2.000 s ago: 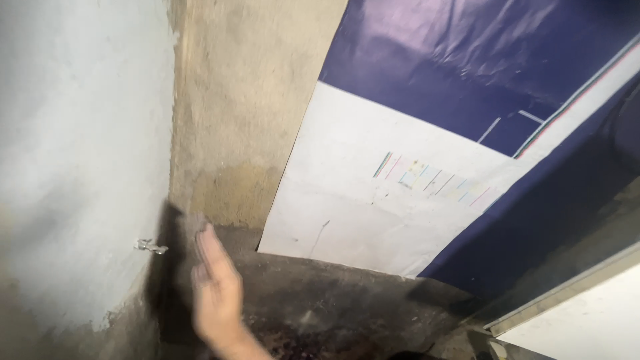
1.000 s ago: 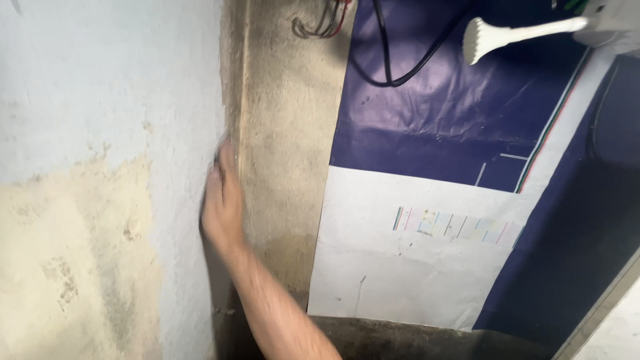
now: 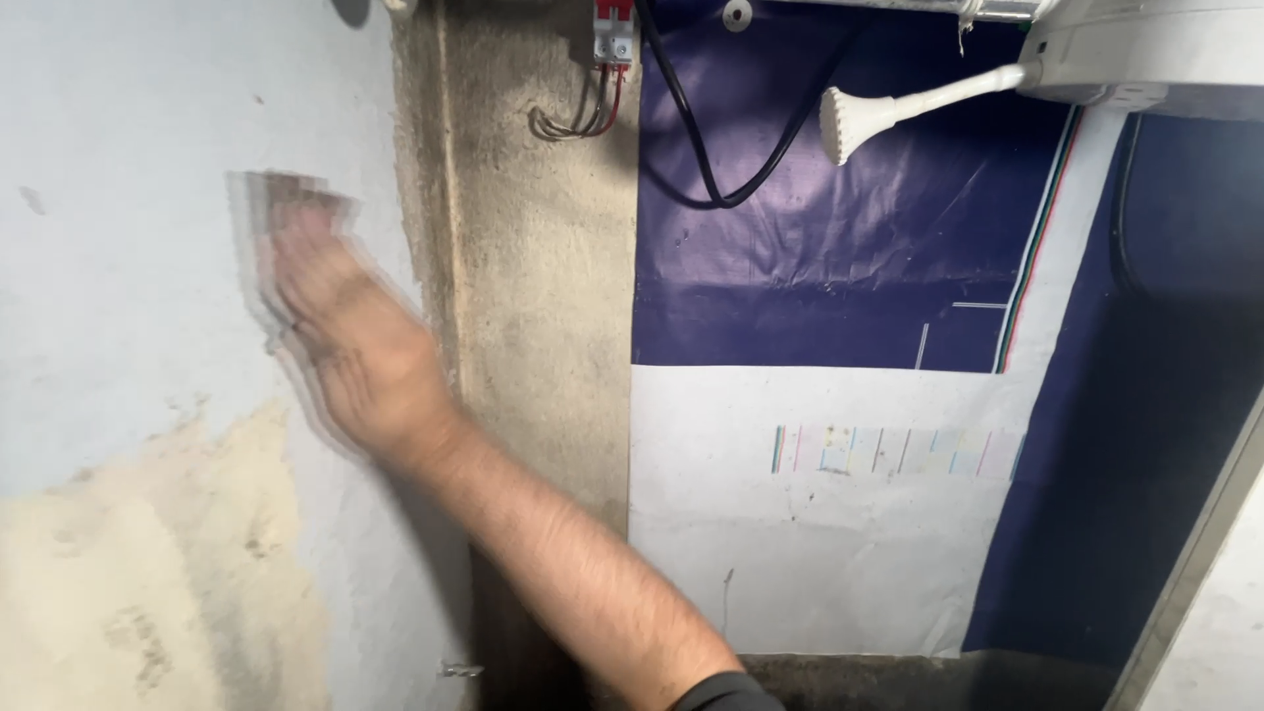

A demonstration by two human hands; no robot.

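Note:
My right hand [image 3: 365, 346] is blurred at the painted wall [image 3: 128, 247] on the left, with its fingers up and to the left. Under the fingertips shows a small brownish flat piece [image 3: 286, 188], held against the pale blue paint; blur hides its exact kind. The forearm comes in from the lower middle, with a dark sleeve edge at its end. Below and left of the hand, the blue paint gives way to a bare cream patch [image 3: 158, 563]. My left hand is out of view.
A bare plaster strip [image 3: 538, 296] runs down the corner, with a red and white electrical fitting [image 3: 613, 35] and loose wires above. Beside it hangs a purple and white printed sheet [image 3: 810, 553]. A black cable [image 3: 726, 202] and a white plastic funnel-ended part [image 3: 854, 123] hang at the upper right.
My right hand has moved from beside the wall corner up and left onto the blue-painted face. The view has shifted, bringing the fitting into sight.

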